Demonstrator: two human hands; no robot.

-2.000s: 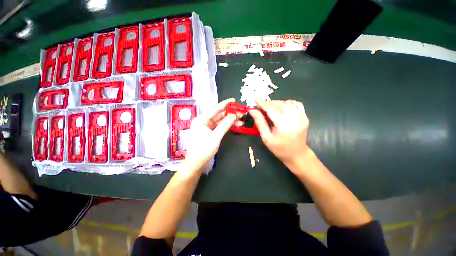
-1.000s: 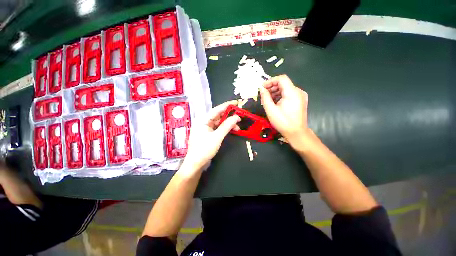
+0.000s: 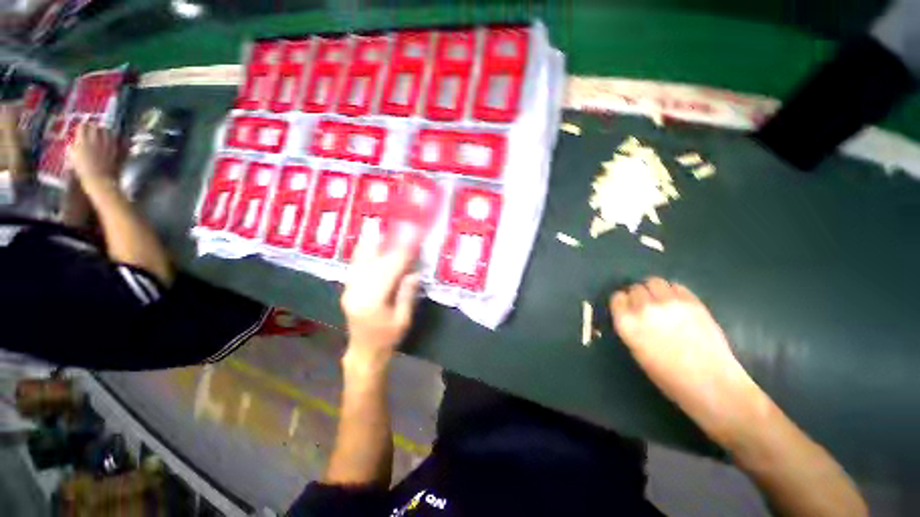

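Observation:
My left hand (image 3: 378, 293) is over the near row of the blister tray (image 3: 522, 217), blurred, with its fingers on a red plastic housing (image 3: 412, 207) at the pocket beside the rightmost one. Other red housings fill the rows around it. My right hand (image 3: 661, 318) rests low over the dark green bench, fingers curled; whether it holds anything is hidden. A heap of small pale strips (image 3: 630, 190) lies beyond it. A few separate strips (image 3: 587, 323) stand end to end just left of my right hand.
A black rectangular device (image 3: 832, 101) is above the bench at the upper right. A pale edge strip with red print (image 3: 696, 104) runs along the far side. At the left, another person's arm (image 3: 131, 227) reaches to another tray of red pieces (image 3: 91, 96).
The view has turned left. My left hand has carried the red housing from above the bench to the tray. My right hand has let go of the housing and moved away from the strip heap.

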